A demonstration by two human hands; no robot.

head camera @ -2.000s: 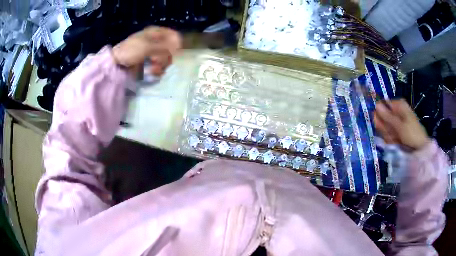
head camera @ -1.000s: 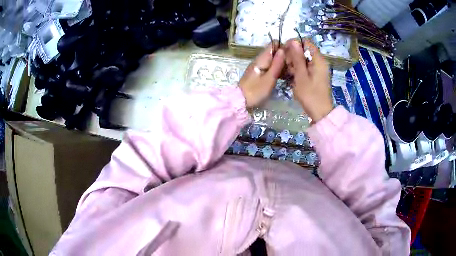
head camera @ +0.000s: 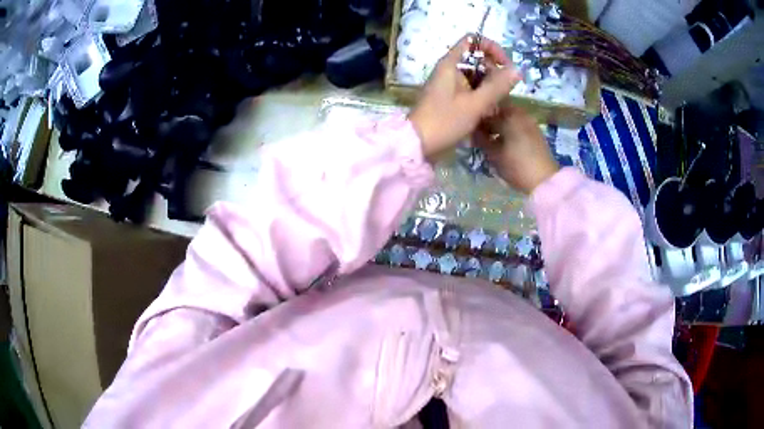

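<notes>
My left hand (head camera: 454,100) is raised at the front edge of the cardboard parts box, its fingers closed on thin wire leads (head camera: 474,57) with small white tips that stick up. My right hand (head camera: 518,151) is just below and right of it, fingers curled in close; a small part shows at its fingertips, too blurred to name, and its grip is partly hidden. Below the hands lies the clear blister tray (head camera: 486,199) with rows of small silvery pieces (head camera: 427,229). My sleeve covers the tray's left part.
The open cardboard box (head camera: 578,105) holds white caps (head camera: 436,33) and silvery parts with leads. Black cups (head camera: 356,63) are heaped at left. Blue-and-white striped sheet (head camera: 624,138) is at right, beside white-and-black units (head camera: 677,209). A large brown carton (head camera: 59,293) stands lower left.
Two seconds ago my hands were wide apart; they came together over the tray. Since one second ago my left hand has moved up and slightly right, my right hand down a little.
</notes>
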